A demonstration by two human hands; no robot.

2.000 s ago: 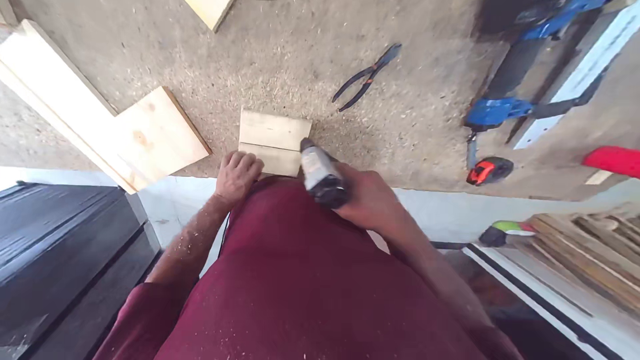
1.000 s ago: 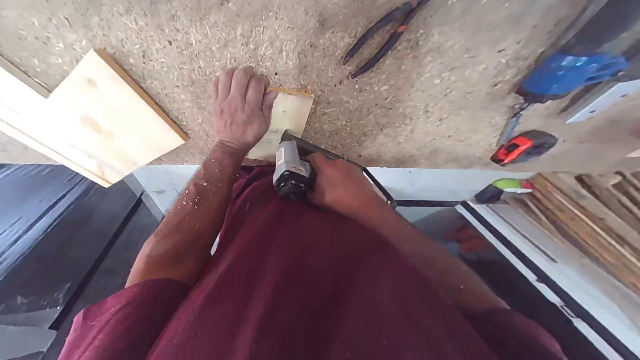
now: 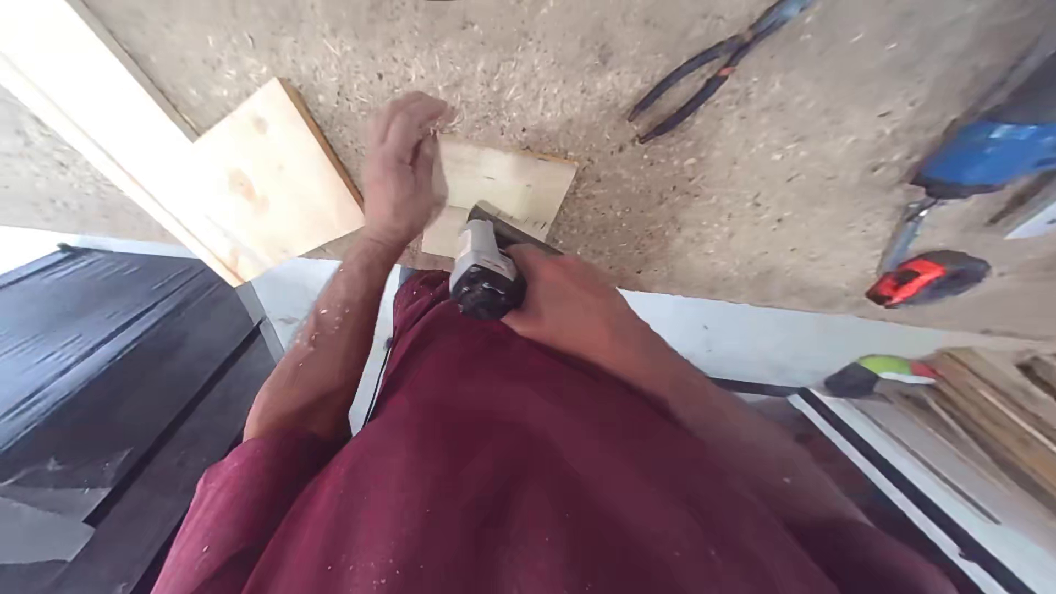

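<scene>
Two small pale wooden boards [image 3: 505, 177] lie edge to edge on the worktop near its front edge, the nearer one partly covered. My left hand [image 3: 404, 165] is blurred at their left side, fingers loosely bent and thumb apart; no held object shows, and contact with the wood is unclear. My right hand [image 3: 561, 297] grips a grey and black nail gun or stapler [image 3: 483, 268], its dark front part over the boards. Its handle is mostly hidden by the hand.
A larger knotty pine board [image 3: 264, 181] joins long pale planks at the left. Dark-handled pliers [image 3: 709, 70] lie beyond the boards. At right are a blue tool [image 3: 990, 157] and a red and black tape measure [image 3: 928, 279]. Wood strips [image 3: 1002, 412] are stacked at lower right. Sawdust covers the worktop [image 3: 784, 223].
My left hand was on the nearer board two seconds ago and is now at the boards' left side. The nail gun or stapler stays in my right hand. The view has shifted closer.
</scene>
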